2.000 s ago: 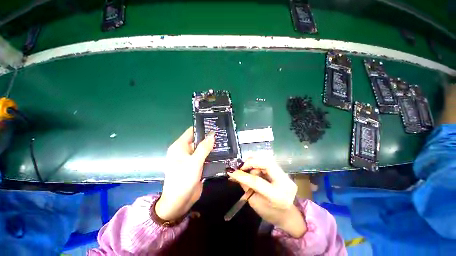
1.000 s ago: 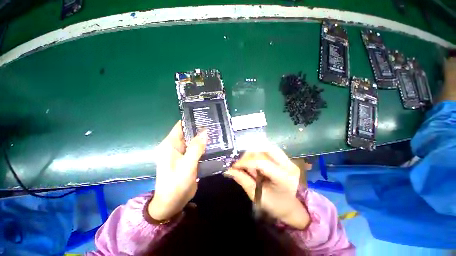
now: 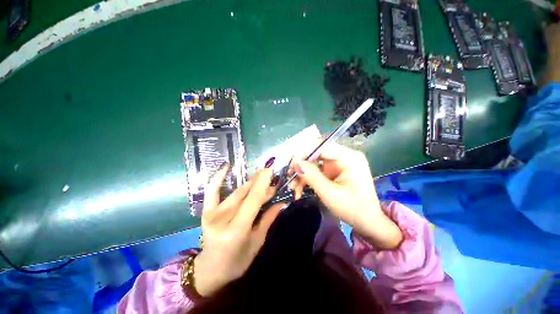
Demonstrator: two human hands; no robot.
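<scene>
A phone unit [image 3: 215, 147] lies upright on the green mat, its battery showing. My left hand [image 3: 236, 224] is over its lower right edge, one finger on the battery. Its other fingertips reach the lower left end of a tilted white strip [image 3: 298, 144]; whether they grip it is unclear. My right hand [image 3: 347, 184] is shut on slim silver tweezers [image 3: 341, 130], slanting up right towards the dark heap. Its fingertips are close to the left ones, over something small and dark that I cannot make out. A clear sheet [image 3: 279, 116] lies behind the strip.
A heap of small black parts [image 3: 356, 95] lies right of the sheet. Several phone units [image 3: 446, 110] lie further right. A white rail [image 3: 80, 27] crosses the upper left, with another unit [image 3: 17, 17] beyond it. A person's blue sleeve [image 3: 534, 135] is at the right edge.
My left hand has let go of the phone unit's side and spread towards the strip. The strip has turned from level to slanted. The tweezers now point up right. The view has shifted.
</scene>
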